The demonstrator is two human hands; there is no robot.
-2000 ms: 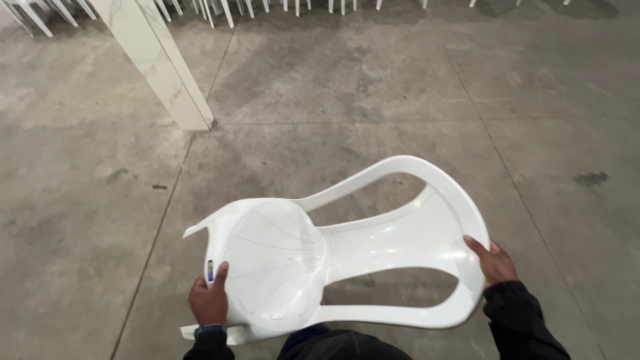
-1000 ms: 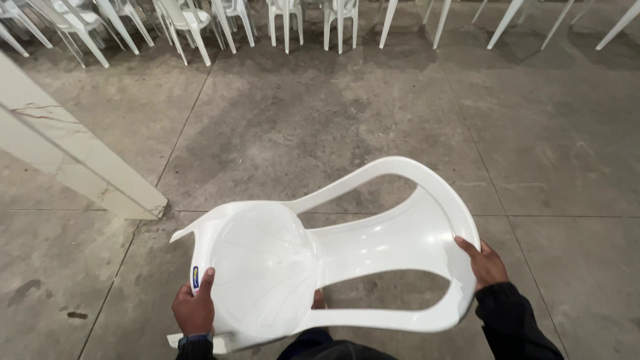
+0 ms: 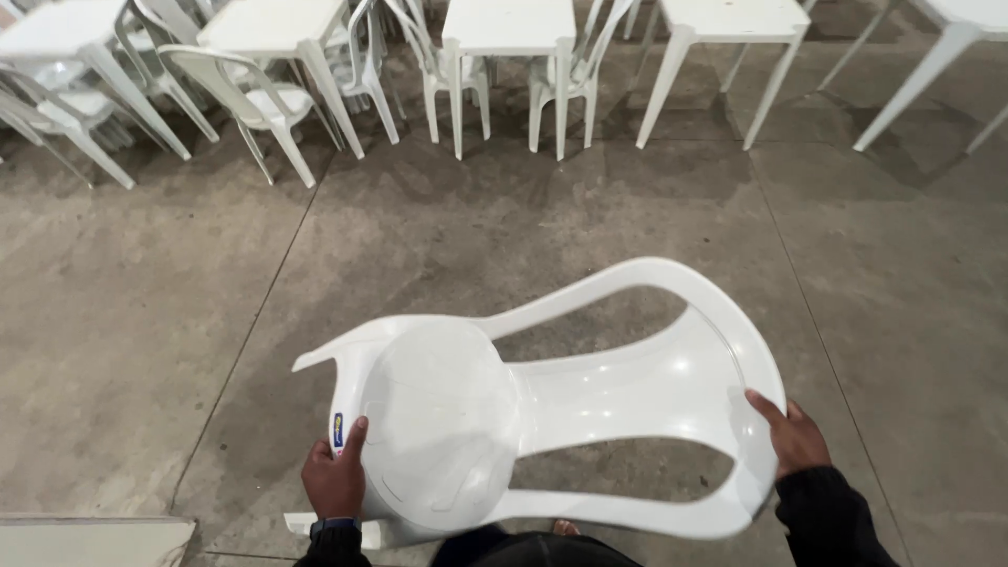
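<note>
A white plastic chair (image 3: 441, 417) is held sideways in front of my body, its seat to the left and its backrest to the right. My left hand (image 3: 337, 472) grips the front edge of the seat beside a small blue sticker (image 3: 339, 430), thumb on top. On the right, my right hand (image 3: 791, 437) is closed around the top rim of the backrest, with the thumb over the inner face. Two of the chair's legs show at the left; the others are hidden.
White plastic tables (image 3: 508, 27) stand in a row across the top, with several white chairs (image 3: 276, 106) around those at the left and middle. The pale base of a pillar (image 3: 90, 539) is at the lower left. Concrete floor (image 3: 504, 213) lies between.
The view has moved forward: the row of tables and chairs is nearer, and the pillar has slid to the lower left. Both hands keep their hold on the chair.
</note>
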